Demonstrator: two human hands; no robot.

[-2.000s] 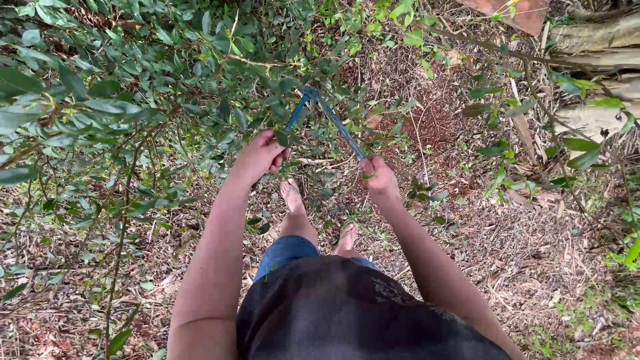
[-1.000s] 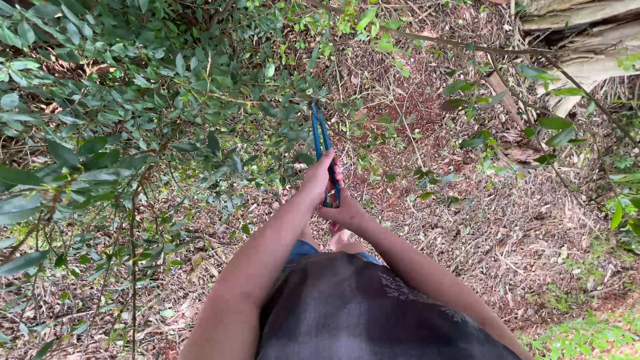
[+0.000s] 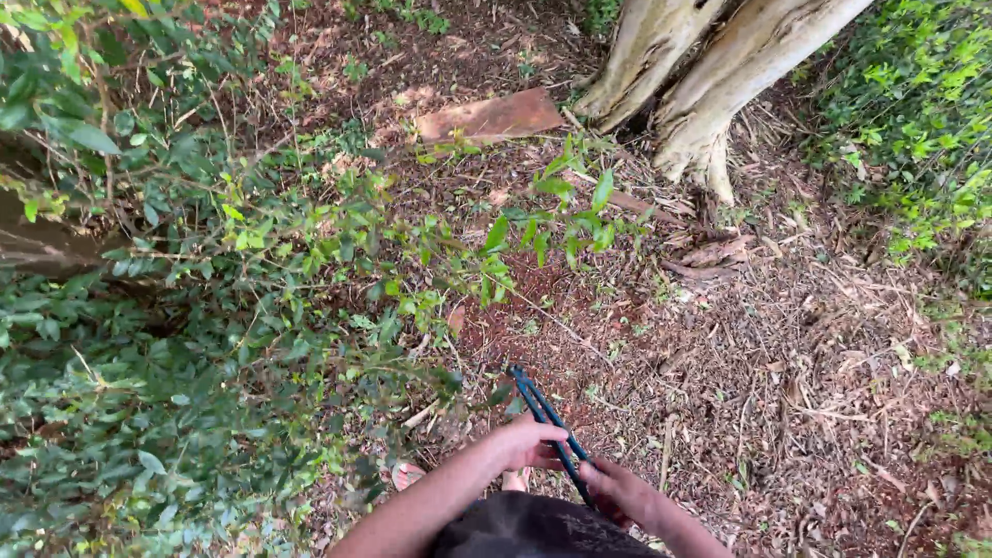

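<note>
A long-handled blue tool, apparently loppers (image 3: 542,407), is held low in front of my body, its two handles close together and its head pointing up and slightly left in the view. My left hand (image 3: 535,443) wraps around the handles partway down. Lower and to the right, my right hand (image 3: 620,490) grips near the handle ends, which are partly hidden. The tool's small head lies over reddish soil, just right of the leafy shrub branches (image 3: 349,256). No branch can be made out between its blades.
Dense shrub foliage (image 3: 155,387) fills the left side. A pale multi-stemmed tree trunk (image 3: 697,101) rises at the upper right, with a flat reddish slab (image 3: 492,116) beside it. Bark pieces (image 3: 709,256) and leaf litter cover the ground. More green growth (image 3: 907,116) stands far right.
The tool's handles were spread two seconds ago and were close together one second ago, as now. The tool has moved away from the shrub foliage. The view has shifted to show the tree trunk.
</note>
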